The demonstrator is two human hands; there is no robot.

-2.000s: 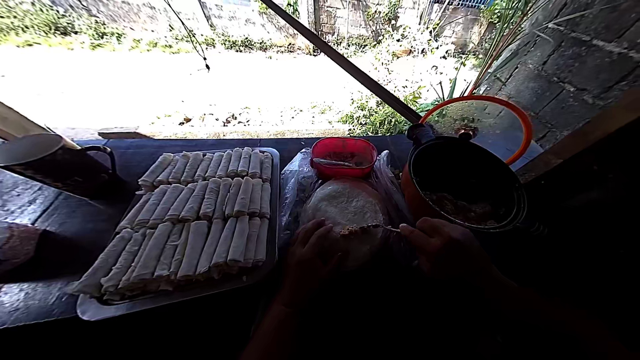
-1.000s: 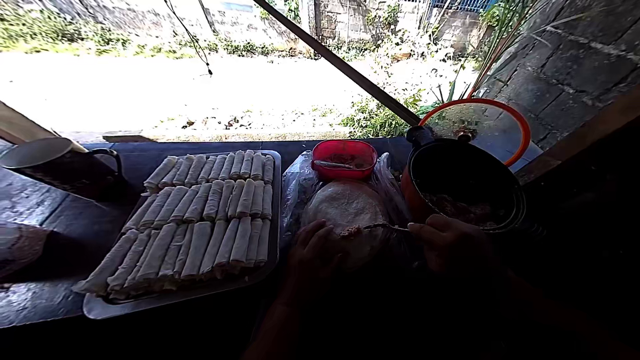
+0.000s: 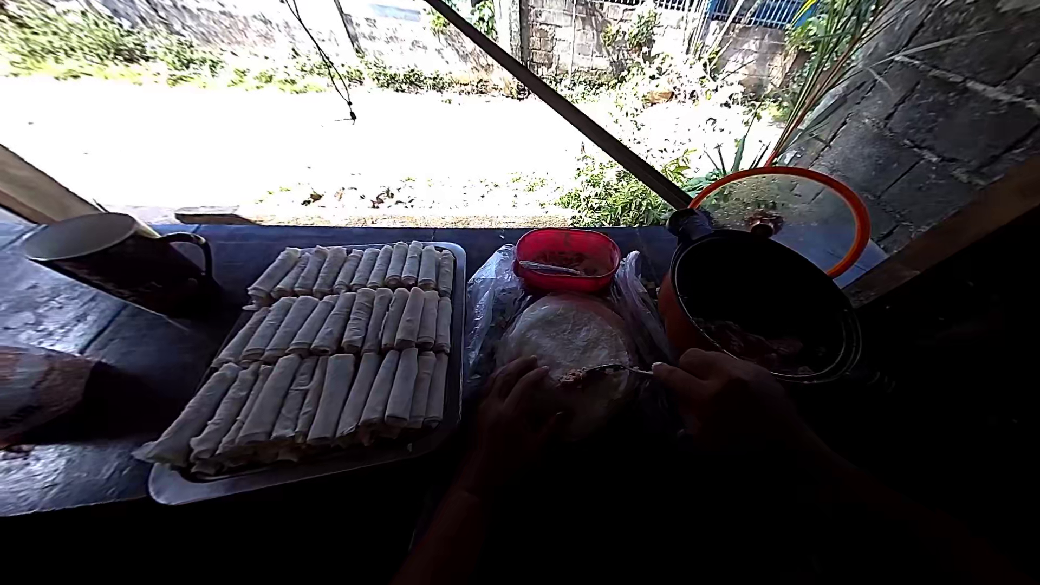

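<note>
My right hand [image 3: 723, 394] grips the handle of a metal spoon [image 3: 621, 368], whose bowl rests at some ground filling [image 3: 575, 375] on a round, pale wrapper sheet [image 3: 569, 333]. Against the sheet's left edge lies my left hand [image 3: 516, 406], its fingers touching the sheet and nothing seen held in it; deep shadow hides much of both hands. Clear plastic [image 3: 487, 296] spreads under and around the wrapper. Just behind it sits a red plastic bowl [image 3: 566, 280] with filling and a utensil inside. Rows of filled, rolled wrappers [image 3: 325, 325] lie on a metal tray [image 3: 457, 325] to the left.
A dark pot [image 3: 845, 325] holding some food stands at the right, with an orange-rimmed glass lid [image 3: 857, 211] behind it. A dark mug [image 3: 154, 268] stands at the far left of the dark tabletop [image 3: 146, 366]. A diagonal bar [image 3: 569, 110] crosses behind the table.
</note>
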